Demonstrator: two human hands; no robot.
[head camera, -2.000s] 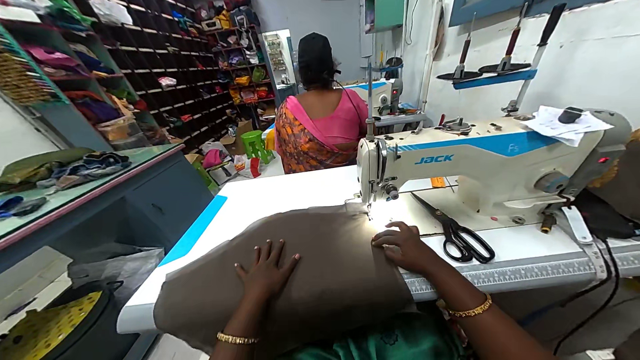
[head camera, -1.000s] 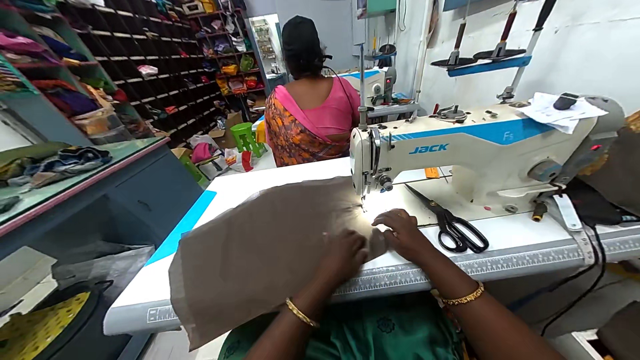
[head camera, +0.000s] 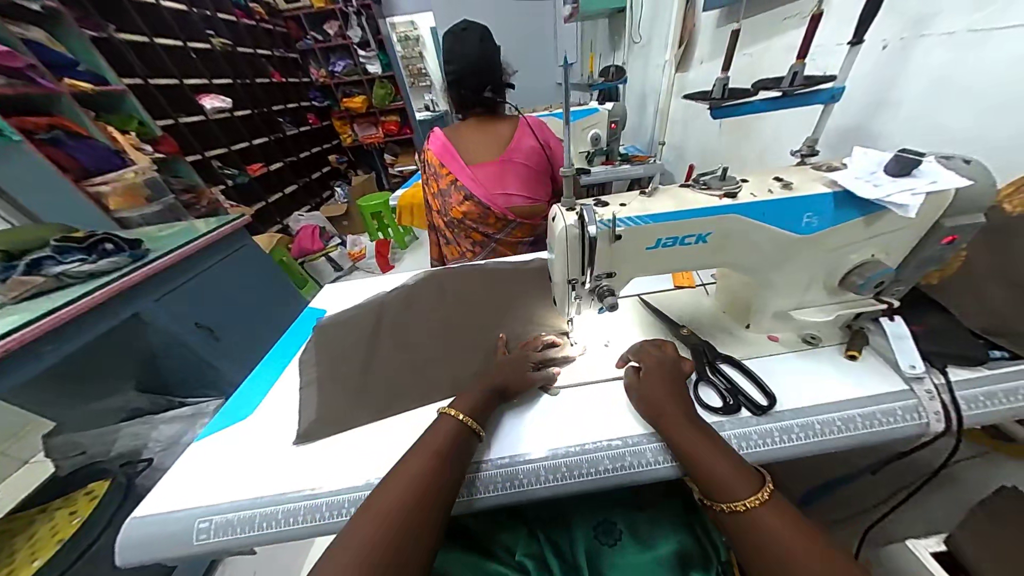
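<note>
A grey-brown piece of fabric [head camera: 400, 344] lies on the white table of a Jack sewing machine [head camera: 720, 248], its right corner by the needle and presser foot. My left hand [head camera: 528, 366] rests on that corner with its fingers spread, just in front of the presser foot. To the right, my right hand [head camera: 658, 380] is on the bare tabletop, off the fabric, with its fingers curled; whether it pinches anything small cannot be told. Black-handled scissors [head camera: 712, 364] lie right beside it, blades pointing toward the machine's needle end.
A measuring tape strip [head camera: 576, 468] runs along the table's front edge. Folded paper [head camera: 900, 176] and a dark object lie on the machine head. Thread spools [head camera: 796, 68] stand behind. A person [head camera: 496, 168] sits ahead, facing away. At left is a counter [head camera: 120, 268] with cloths.
My left hand has moved right along the fabric to its corner near the needle. My right hand was touching the fabric's edge and is now apart from it. The fabric has turned on the table.
</note>
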